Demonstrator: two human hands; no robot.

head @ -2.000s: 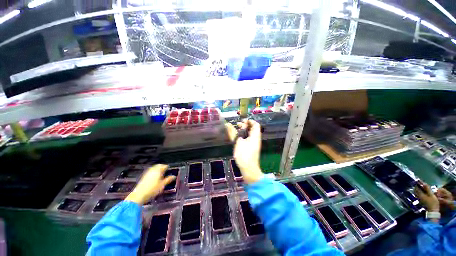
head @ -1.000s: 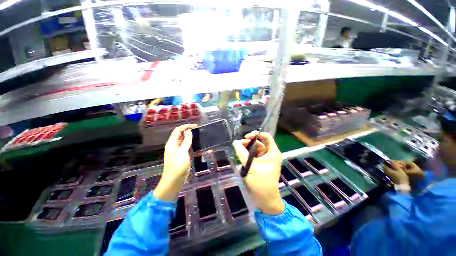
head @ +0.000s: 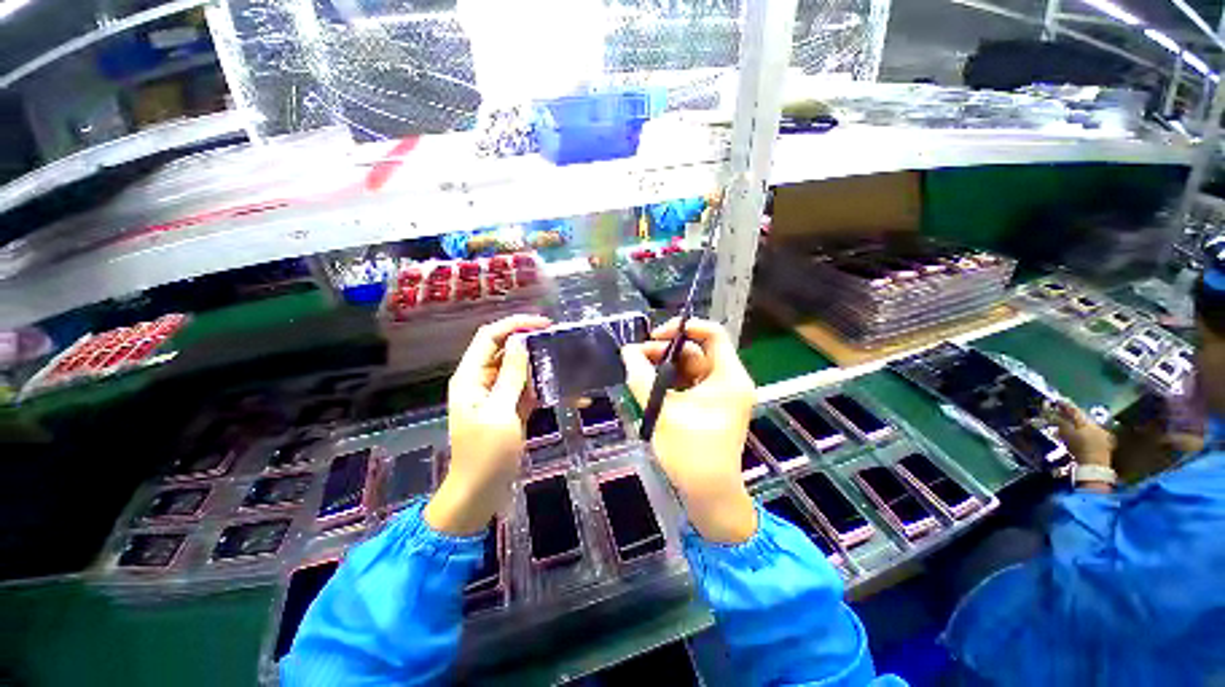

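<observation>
My left hand (head: pixel 488 416) holds a smartphone unit (head: pixel 580 361) by its left end, sideways above the trays. My right hand (head: pixel 699 416) holds dark tweezers (head: pixel 665 376) like a pen, tips pointing up, and its fingertips are at the phone's right end. Whether they touch the phone is unclear. Below, a clear blister tray (head: pixel 580 585) holds dark phones with pink edges (head: pixel 551 519), partly hidden by my hands and sleeves.
Another phone tray (head: pixel 860 548) lies right, a tray of dark units (head: pixel 202 553) left. A white post (head: pixel 742 201) and shelf with a blue bin (head: pixel 588 130) stand ahead. Stacked trays (head: pixel 907 302) are behind right. A person's hand (head: pixel 1085 440) works at far right.
Two seconds ago both hands were apart and the left held no phone. The left hand then took up the phone. Since one second ago the right fingers have come to its right end.
</observation>
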